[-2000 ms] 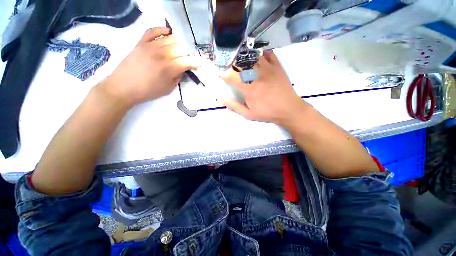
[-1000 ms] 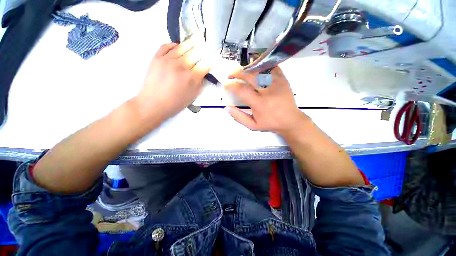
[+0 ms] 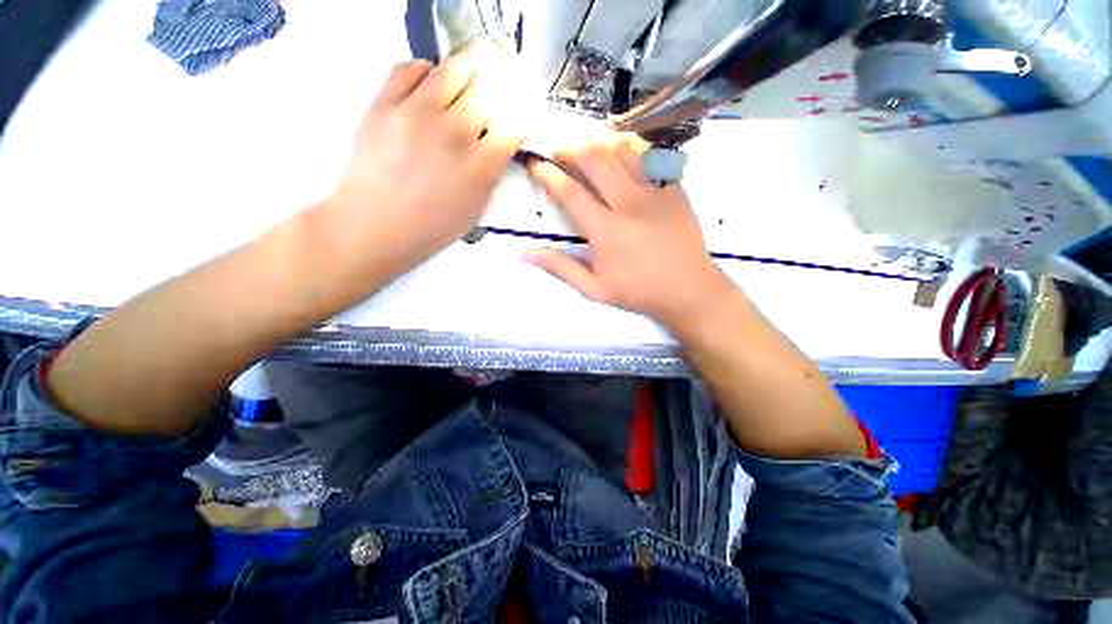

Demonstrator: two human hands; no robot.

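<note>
A narrow curved strip, dark with a pale layer [image 3: 422,27], runs from behind my left fingers towards the bright spot at the presser foot [image 3: 583,83]. My left hand [image 3: 421,159] holds the strip, fingertips at its edge. My right hand [image 3: 634,226] lies palm down right of it, fingertips pressing the piece just in front of the foot, thumb spread on the table. A grey ring-like fitting [image 3: 663,166] shows at the right fingers. A short dark edge [image 3: 528,156] shows between the hands. Glare hides most of the piece and the needle point.
The white machine head [image 3: 976,134] covers the upper right. A striped blue scrap [image 3: 217,29] lies upper left, with a dark band [image 3: 34,55] in the corner. Red-handled scissors [image 3: 974,319] and a tan piece [image 3: 1044,329] lie at the right edge. A blue bin [image 3: 902,433] stands below.
The view has shifted and turned, so the scrap sits higher and more of the machine head shows. Both hands remain at the foot; my right fingertips are now closer to my left ones.
</note>
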